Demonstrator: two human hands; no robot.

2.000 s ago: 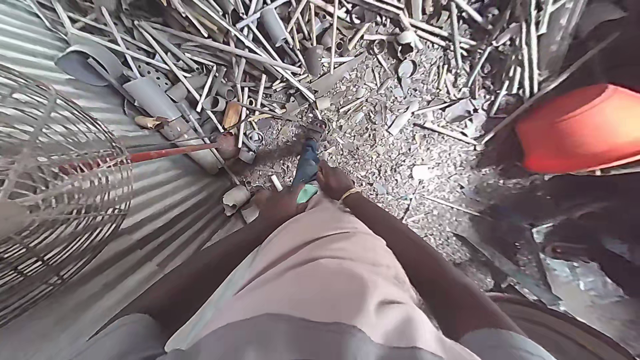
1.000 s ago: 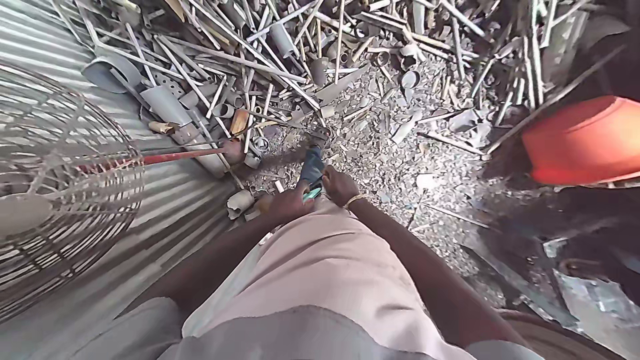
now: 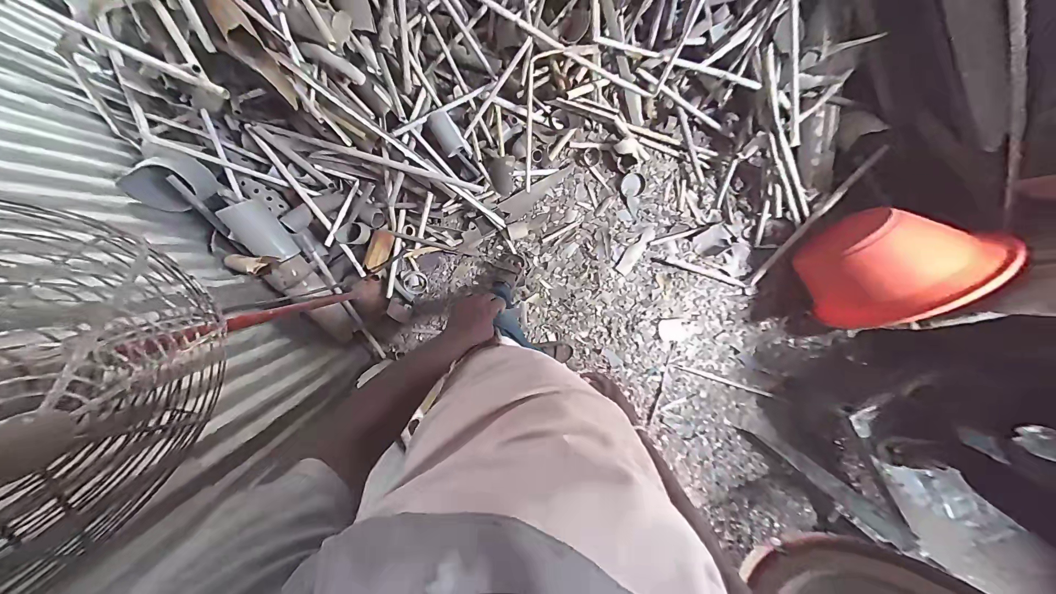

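My left hand [image 3: 477, 320] is low in the middle of the view, fingers bent, at the upper edge of the pale garment [image 3: 536, 429]. Right beside its fingers is a dark blue, cloth-like thing [image 3: 513, 326]; whether the hand grips it does not show. My right hand cannot be seen; a narrow brown strip along the garment's right edge may be part of that arm. Beyond the left hand lies a heap of cut plastic pipes and strips [image 3: 445, 132], with small chips [image 3: 594, 272] scattered over the ground.
At the left stands a round wire cage like a fan guard [image 3: 107, 363], with a red rod [image 3: 285, 313] by it, before corrugated sheet metal [image 3: 272, 396]. An orange-red plastic basin [image 3: 891, 268] is at the right. A round brown rim [image 3: 833, 561] shows at bottom right.
Both hands were together at the blue thing, with something green between them. Now the right hand is out of sight and the green thing no longer shows. The left hand remains near the blue thing.
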